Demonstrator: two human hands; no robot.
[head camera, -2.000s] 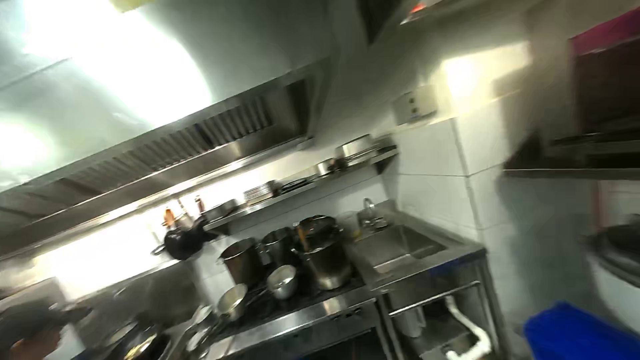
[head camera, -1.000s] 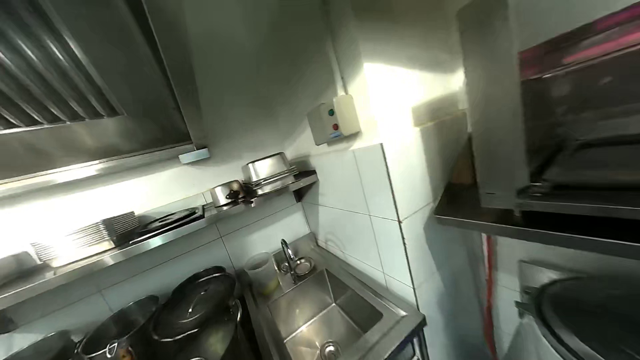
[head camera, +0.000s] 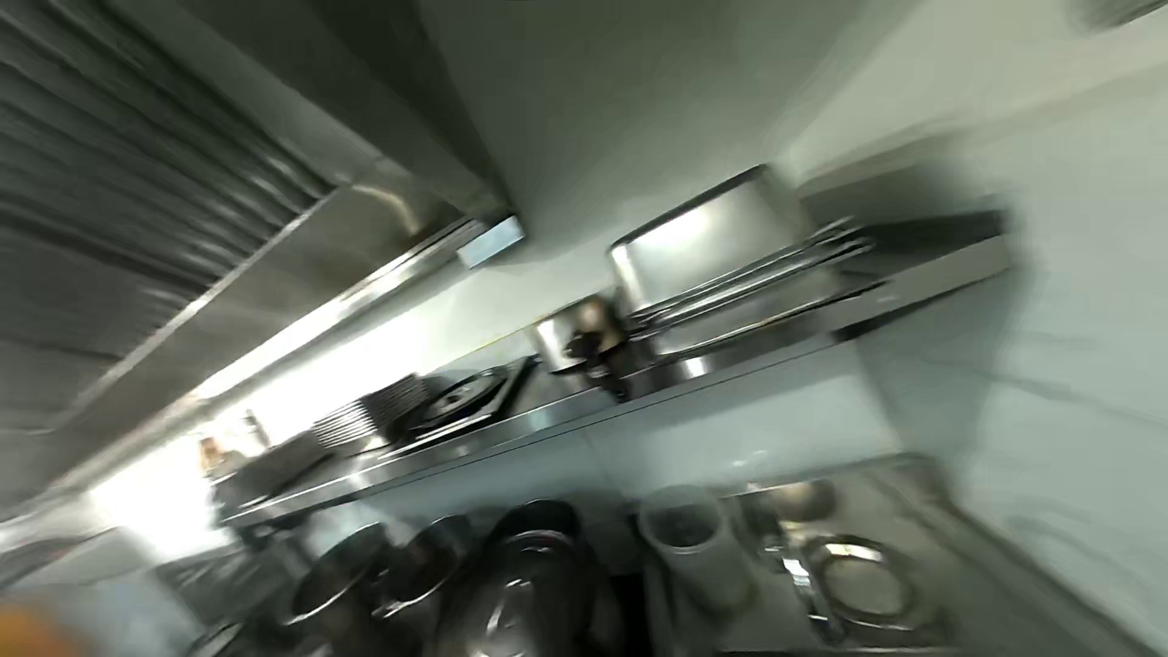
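Neither my left hand nor my right hand is in the head view. A steel wall shelf (head camera: 547, 415) runs across the middle, tilted in the view. On it stand stacked rectangular steel pans (head camera: 712, 242), a small steel pot (head camera: 579, 333) with a dark handle, a dark lid or round pan (head camera: 465, 394) and a stack of metal trays or plates (head camera: 365, 420). Below, several large pots (head camera: 520, 602) stand in a row, blurred. A pale plastic container (head camera: 693, 547) is beside them, left of the sink's faucet (head camera: 808, 584).
The steel range hood (head camera: 265, 274) with its ridged filters fills the upper left. A tiled wall (head camera: 1077, 383) stands at the right. The sink counter (head camera: 967, 566) is at the lower right. A blurred orange patch (head camera: 36, 630) at the lower left cannot be identified.
The view has moved much closer to the wall shelf. The wall switch box and the appliance at the right, seen a second ago, are out of view.
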